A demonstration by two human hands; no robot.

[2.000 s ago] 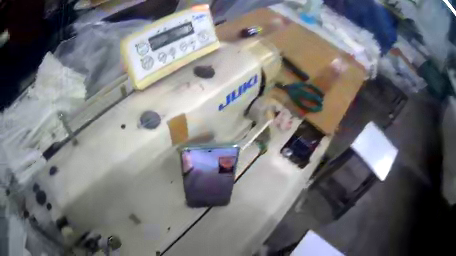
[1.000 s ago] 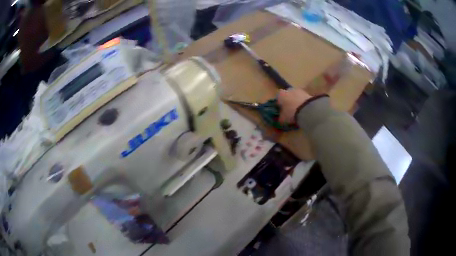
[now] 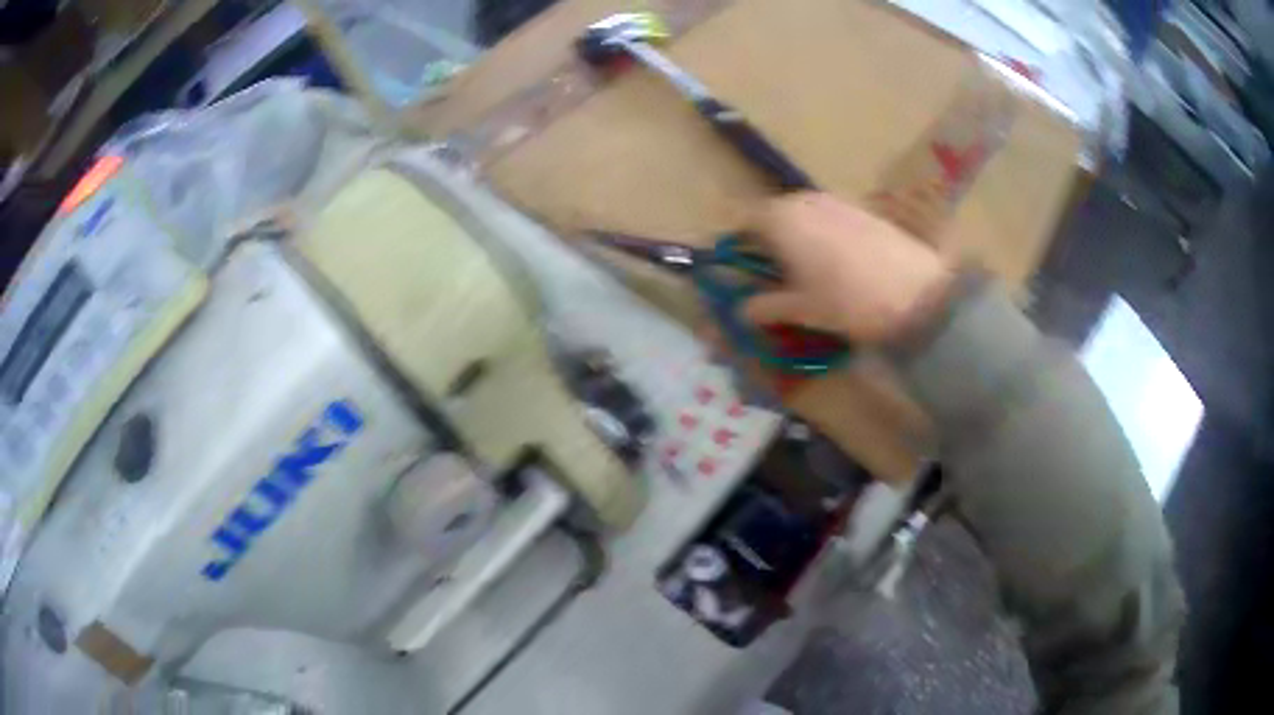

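Observation:
My right hand [image 3: 845,266] reaches in from the right in a grey-green sleeve. It is closed around the dark green handles of the scissors [image 3: 720,268], over the cardboard. The scissors' blades point left, and my fingers hide part of the handles. Whether the scissors touch the cardboard cannot be told. My left hand is not in view. The off-white sewing machine [image 3: 210,433] with blue JUKI lettering fills the lower left.
A hammer-like tool [image 3: 720,123] lies on the cardboard [image 3: 838,84] above my hand. The control panel [image 3: 84,335] is at the left edge. An opening with dark metal parts [image 3: 762,545] is in the machine bed. A bright white panel [image 3: 1146,391] stands at right.
My right hand came in from the right and took hold of the scissors. Over the last second the view has moved closer to the machine's head end; the phone has left the picture.

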